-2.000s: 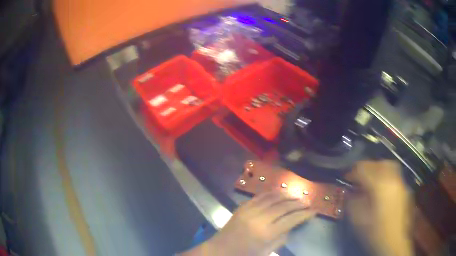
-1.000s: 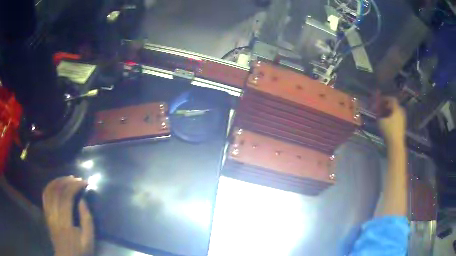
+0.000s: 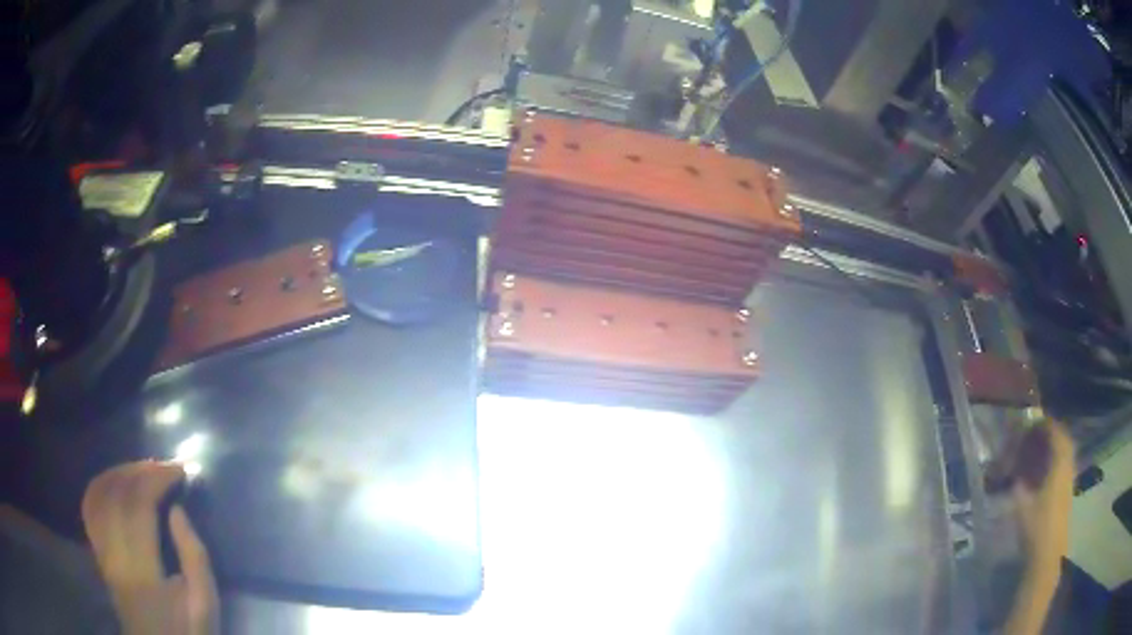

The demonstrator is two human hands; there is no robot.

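Observation:
A copper-coloured plate [image 3: 255, 306] with small silver inserts lies on the dark mat [image 3: 360, 496] at the left. Two stacks of similar plates stand side by side, a taller rear stack [image 3: 652, 168] and a lower front stack [image 3: 621, 325]. My left hand [image 3: 139, 540] is curled at the mat's left side, with a dark shape between thumb and fingers; whether it holds it is unclear. My right hand [image 3: 1045, 496] is far right, blurred, just below another copper-coloured piece [image 3: 999, 378]; its fingers and any held thing are unclear.
A round blue object [image 3: 404, 273] lies beside the single plate. The dark microscope part [image 3: 93, 316] and a red bin edge [image 3: 10, 335] are at the far left. Metal rails [image 3: 372, 180] run behind the plates. A blue-clothed person [image 3: 1024, 62] is at the upper right.
The view has swung right, away from the red bins. My left hand has left the plate. My right hand has moved from beside the microscope, past the stacks, to the far right, lower than one second ago.

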